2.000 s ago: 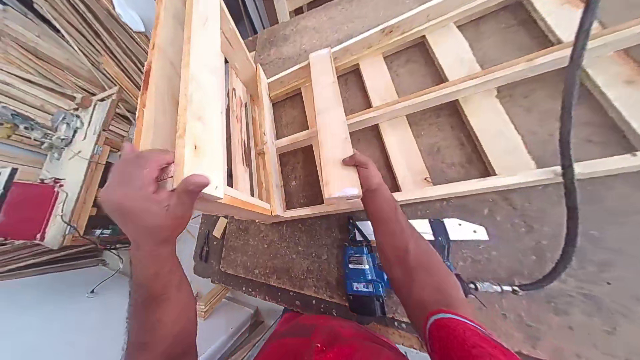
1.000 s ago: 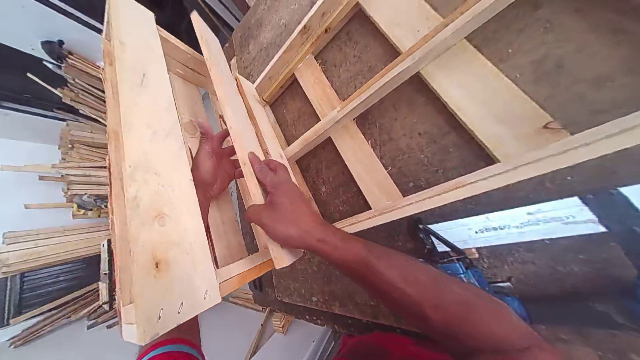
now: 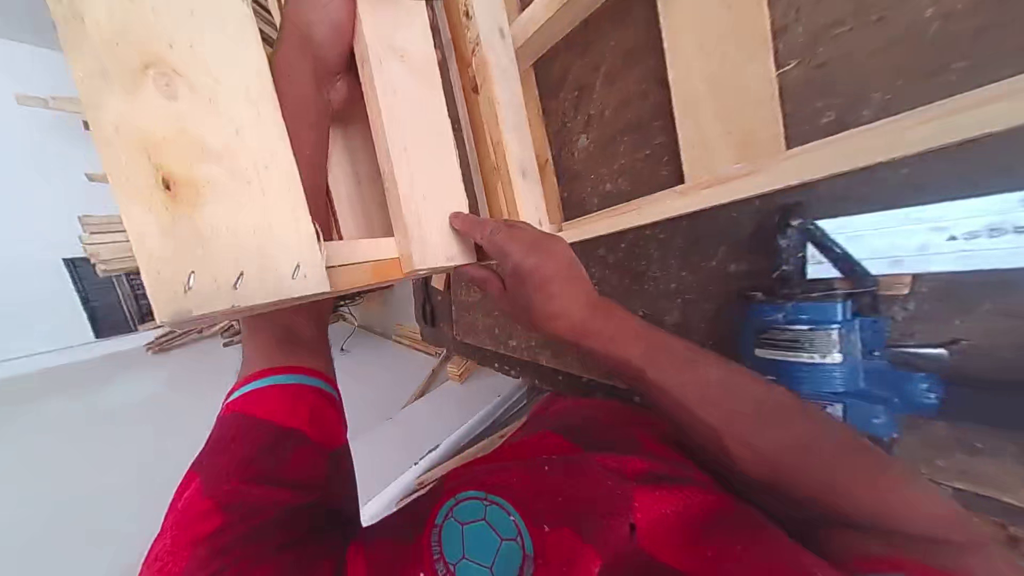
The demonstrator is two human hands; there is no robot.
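My right hand (image 3: 528, 272) holds the lower end of a narrow wooden board (image 3: 416, 144), with fingertips on its face and edge. The board lies across the end rail of an upright pallet-like wooden frame. To its left is a wide wooden board (image 3: 184, 160) with several staples near its lower end. My left forearm passes behind this wide board and up through the gap between the boards. Only part of my left hand (image 3: 320, 32) shows at the top edge; its fingers are out of sight. A flat slatted wooden frame (image 3: 720, 184) adjoins on the right.
A blue pneumatic nail gun or stapler (image 3: 808, 344) lies on the dark worktable (image 3: 664, 280) beyond my right forearm. Wood strips (image 3: 108, 240) are stacked at the far left. Small wood pieces (image 3: 460, 368) lie below the table edge.
The narrow board lay on the flat frame two seconds ago and is now in the upright frame's gap. My left hand has gone from the outer side into that gap. The view has moved closer.
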